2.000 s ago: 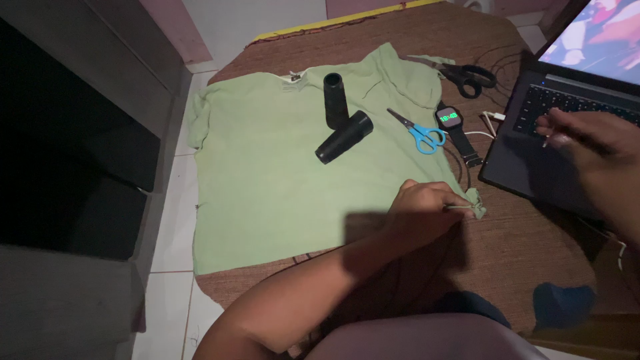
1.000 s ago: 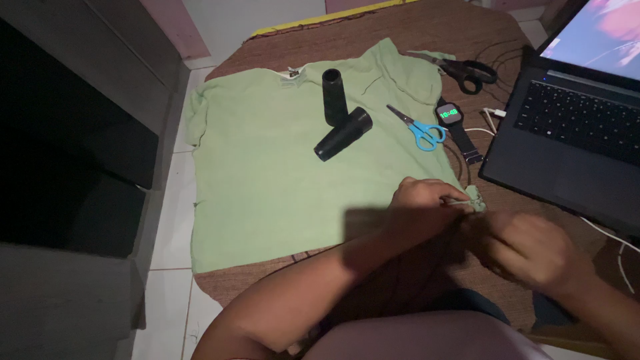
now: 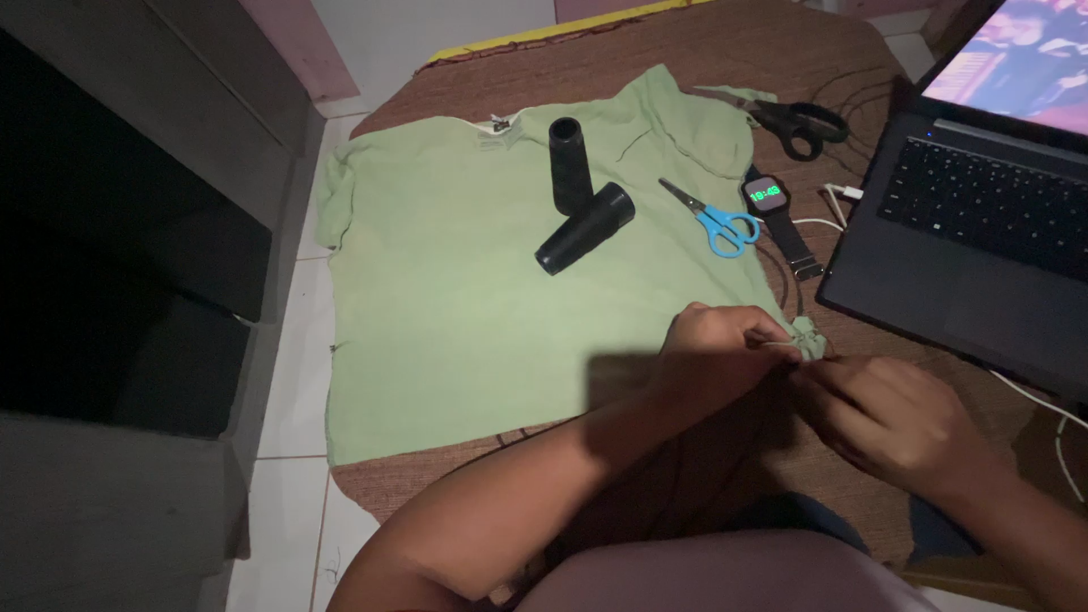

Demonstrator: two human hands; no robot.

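Observation:
A light green shirt [image 3: 459,297] is spread over a brown cloth. My left hand [image 3: 722,340] pinches a gathered bit of the shirt at its lower right corner, where a thin thread shows. Close beside it, my right hand [image 3: 884,416] has its fingertips at the same bunched corner; whether they grip anything is hidden. Two black tapered tubes [image 3: 570,170] lie crossed on the shirt. Scissors with blue handles [image 3: 722,229] rest at the shirt's right side, and black-handled scissors [image 3: 803,127] lie above them, near the sleeve.
A black smartwatch [image 3: 767,195] lies right of the blue scissors. An open laptop [image 3: 960,289] with a white cable [image 3: 1020,393] stands at the right. A yellow strip [image 3: 561,32] runs along the far edge. Dark furniture [image 3: 110,255] stands at the left, beside the white tiled floor.
My right hand has come down from the laptop keyboard to the gathered corner beside my left hand. The left hand has stayed at that corner.

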